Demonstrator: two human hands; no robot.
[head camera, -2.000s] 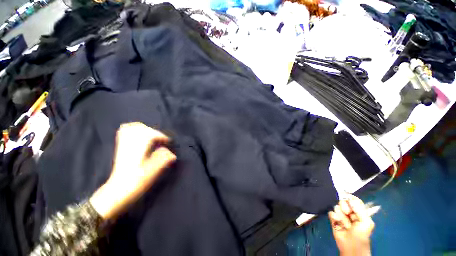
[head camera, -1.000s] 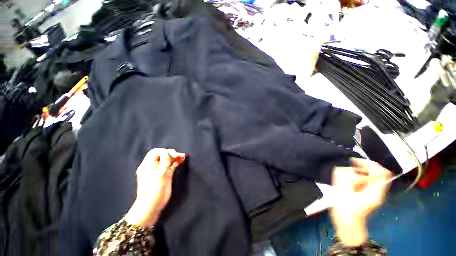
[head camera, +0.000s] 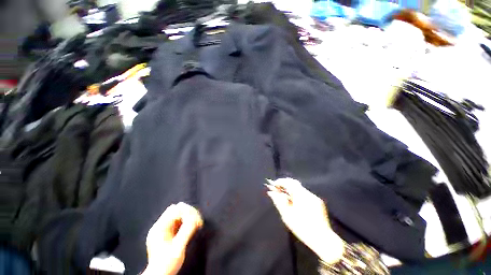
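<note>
A dark navy jacket (head camera: 226, 129) lies spread over the table in front of me, collar end away from me and a sleeve reaching to the lower right. My left hand (head camera: 175, 231) is over the lower jacket, fingers curled; whether it pinches cloth cannot be told. My right hand (head camera: 293, 201) is over the jacket's lower middle, with a small light pointed thing at its fingertips, too blurred to name. Small buttons (head camera: 402, 218) show near the sleeve end.
Dark garments (head camera: 70, 156) are heaped at left, beside an orange-yellow tool (head camera: 132, 72). A bundle of black strips (head camera: 441, 134) and a flat black rectangle (head camera: 448, 212) lie at right. Blue plastic (head camera: 371, 12) and brown fluffy trim (head camera: 422, 26) are at the upper right.
My right hand has moved left from the sleeve end onto the lower jacket. My left hand is lower in the picture. The view has shifted, so the jacket appears further right.
</note>
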